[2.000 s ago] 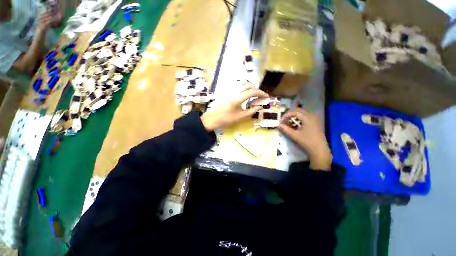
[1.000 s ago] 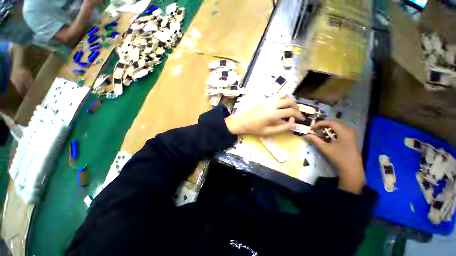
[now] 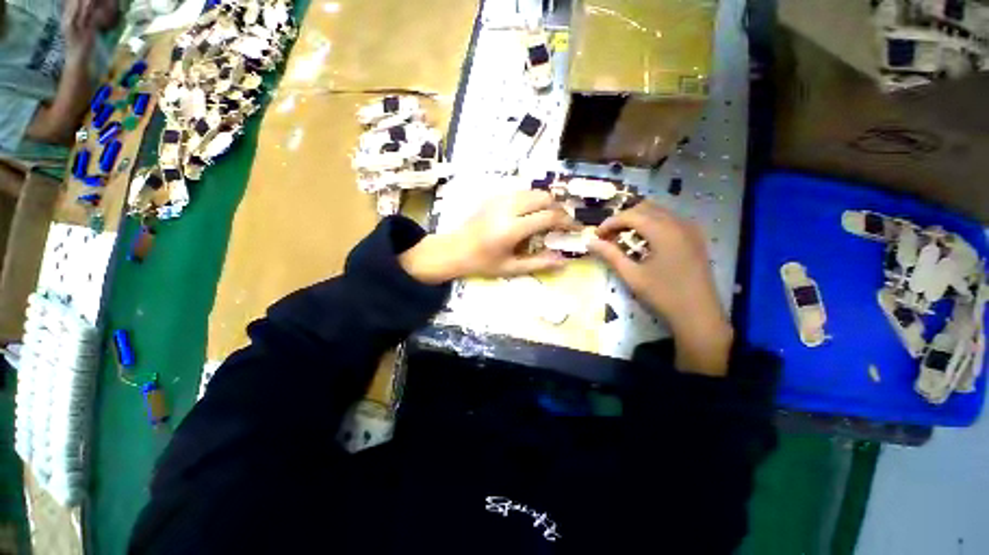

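A beige plastic part [image 3: 568, 243] lies at the near side of the fixture [image 3: 592, 215], between my two hands. Another pale piece [image 3: 589, 189] shows along the fixture's far side. My left hand [image 3: 510, 236] has its fingertips on the left end of the near part. My right hand [image 3: 664, 260] has thumb and index finger at its right end, and a small pale cross-shaped piece [image 3: 634, 245] shows at those fingers. The fingers partly hide the parts, so the exact grip is unclear. The yellow sheet [image 3: 521, 309] lies below the hands.
The taped cardboard box [image 3: 642, 49] stands beyond the fixture on the perforated plate [image 3: 710, 163]. The blue tray [image 3: 759, 369] with beige parts is at right. Flattened cardboard [image 3: 271, 239] at left holds a group of parts. An open carton [image 3: 846, 141] is upper right. A person's arm [image 3: 67, 81] shows upper left.
Compared with one second ago, the view has shifted, so the scene sits further left. A black-square part beyond the fixture was not clear two seconds ago. Both hands remain at the fixture.
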